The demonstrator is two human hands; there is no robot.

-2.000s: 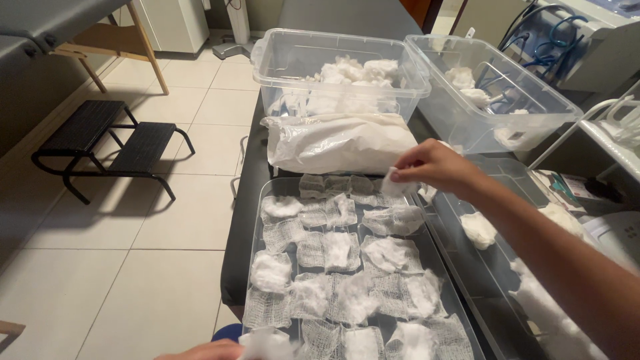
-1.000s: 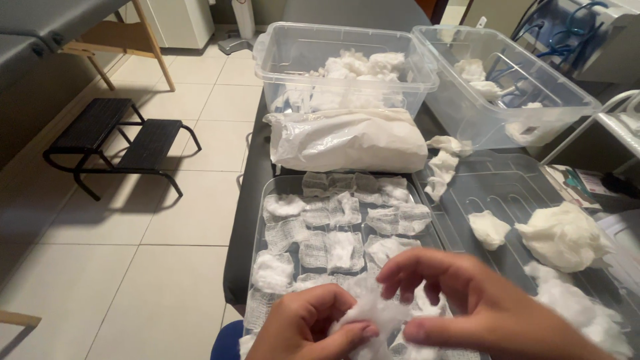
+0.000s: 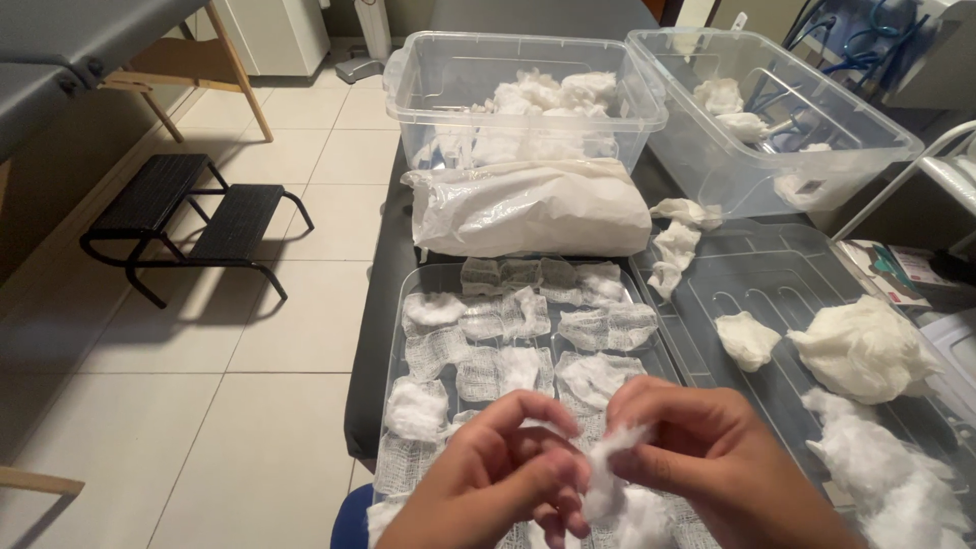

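Note:
Both hands meet over a clear plastic lid [image 3: 395, 335] spread with gauze pieces [image 3: 480, 374], many topped with white cotton. Between thumb and fingers my right hand [image 3: 679, 442] pinches a tuft of cotton [image 3: 606, 476]. My left hand [image 3: 518, 473] touches the left side of that tuft with curled fingers; its exact grip is blurred. Right of the hands, a second clear lid [image 3: 732, 282] bears a small cream wad [image 3: 747, 341], a large crumpled cream bundle [image 3: 865, 349] and loose white cotton [image 3: 884, 465].
Behind the lids lie a white plastic package [image 3: 534, 210], a clear bin of cotton [image 3: 526, 114] and another clear bin [image 3: 770, 145] with a few wads. A black two-step stool [image 3: 236, 221] stands on the tiled floor at left, near a padded table [image 3: 69, 61].
Two seconds ago the right hand was near the far right corner of the gauze-covered lid and the left at the bottom edge. Both have since come together over the lid, around the cotton.

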